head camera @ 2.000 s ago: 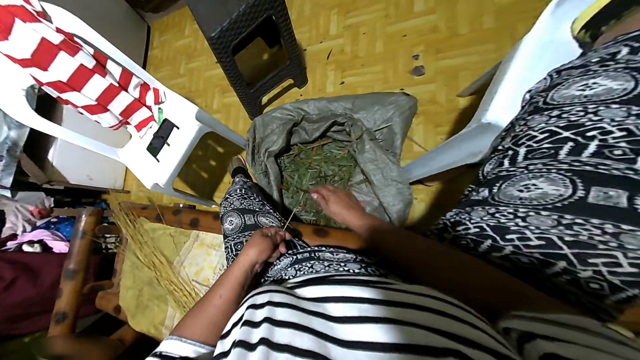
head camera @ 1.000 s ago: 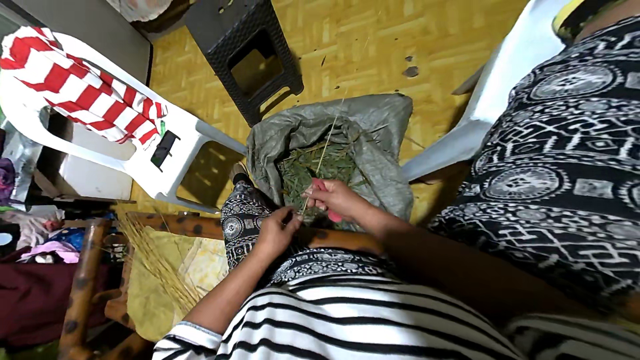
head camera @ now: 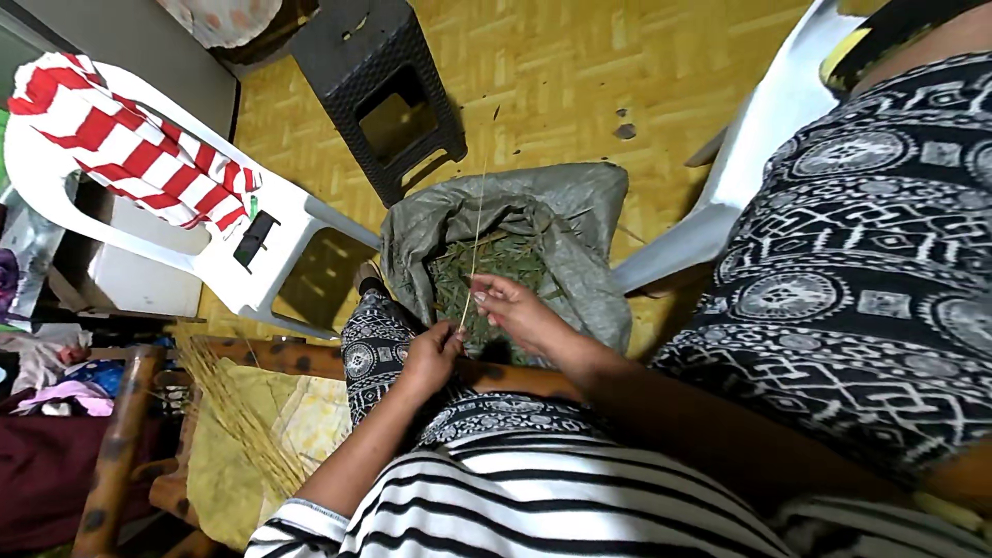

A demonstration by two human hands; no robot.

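Note:
My left hand [head camera: 434, 353] pinches the lower end of a thin pale stalk [head camera: 480, 209] above my thigh. The stalk stands up past the far rim of an open grey woven-plastic sack [head camera: 581, 194]. Just right of the stalk is my right hand [head camera: 508, 306], thumb and fingers close around its lower part; whether they press on it I cannot tell. Green leaf scraps [head camera: 496, 260] lie inside the sack, below the hands. A bundle of dry yellow stalks [head camera: 240, 418] rests on the yellow cloth [head camera: 221, 473] of the bench, left of my left forearm.
A white plastic chair [head camera: 225, 279] at left bears a red-and-white striped cloth [head camera: 147, 155] and a dark object [head camera: 256, 240]. Beyond the sack stands a black plastic stool [head camera: 364, 77]. Another white chair [head camera: 736, 155] is at right, beside a patterned-cloth-covered leg. The bench has a wooden rail [head camera: 294, 358].
Two seconds ago my right hand was spread over the sack, away from my left. It has since come to the stalk, which now points up across the sack.

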